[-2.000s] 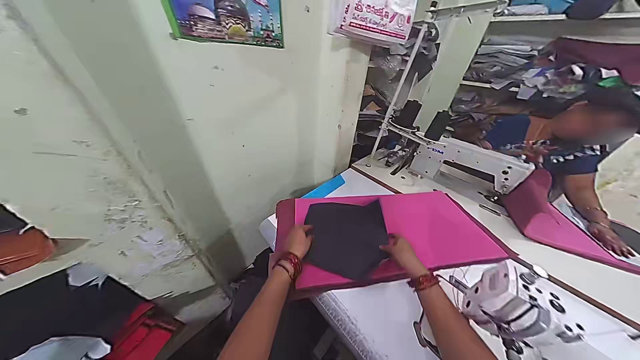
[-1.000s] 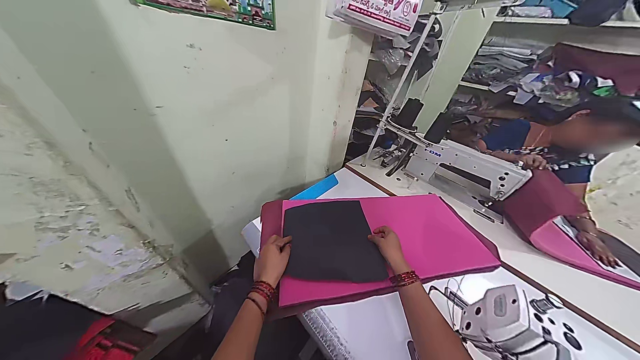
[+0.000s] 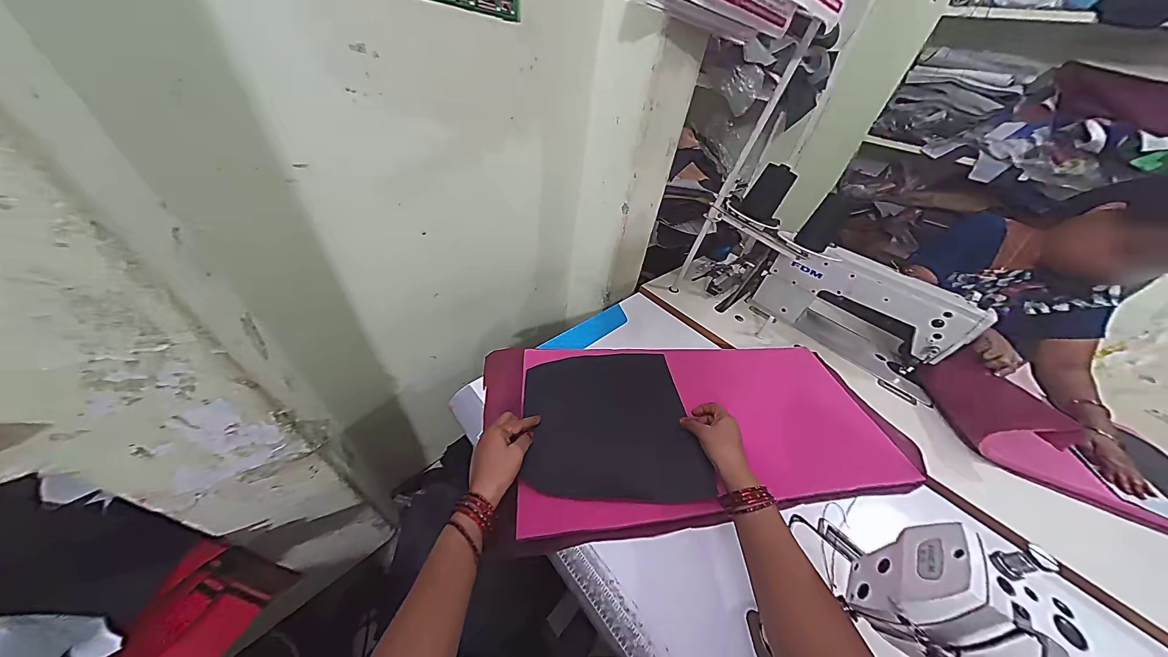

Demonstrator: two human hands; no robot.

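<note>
A dark grey, roughly square fabric piece [image 3: 607, 424] lies on the left part of a bright pink sheet [image 3: 776, 401]. Maroon fabric [image 3: 502, 383] shows beneath the pink along its left and lower edges. My left hand [image 3: 499, 453] pinches the dark piece's left edge between thumb and fingers. On the opposite side, my right hand [image 3: 716, 438] pinches its right edge and rests over the pink. Both wrists wear red bangles. The stack lies on a white sewing table [image 3: 630, 575], its lower left corner reaching past the table's edge.
A white sewing machine [image 3: 922, 575] stands at the lower right, close to my right forearm. Beyond is a second sewing machine [image 3: 876, 292], where a co-worker handles maroon and pink material [image 3: 1004, 401]. A blue strip [image 3: 584, 327] lies behind the stack, near the wall [image 3: 438, 182].
The dark piece has turned and its outline is now squarer than two seconds ago, with both hands still at its sides. The co-worker's maroon material has shifted at the far machine.
</note>
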